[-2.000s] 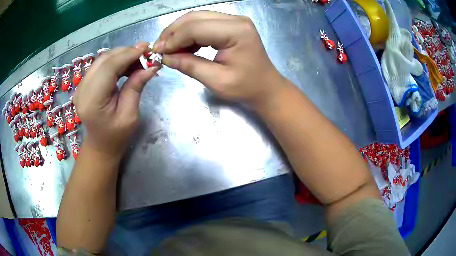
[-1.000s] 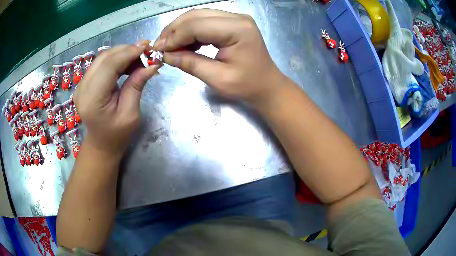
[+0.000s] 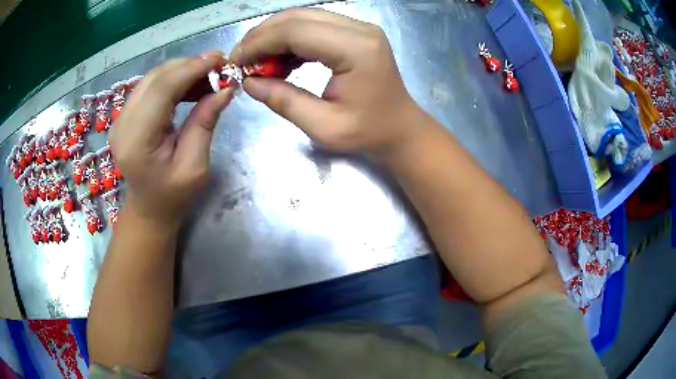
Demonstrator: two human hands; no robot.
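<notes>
My left hand pinches a small red-and-white figure piece between thumb and fingers, above the metal table. My right hand holds a red part between thumb and fingers, its white end meeting the piece in my left hand. The fingers hide how the two fit together. Red-and-white figures stand in rows on the table at the left. Two loose red parts with white prongs lie on the metal at the right, beside the bin.
A blue-violet parts bin at the right holds a yellow tape roll, white knit gloves and an orange strap. Totes with red-and-white parts sit beyond the table's right side. A green surface lies at the back left.
The red part in my right fingers now shows, pointing right; before, it was hidden. My hands have shifted slightly. The view has moved a little.
</notes>
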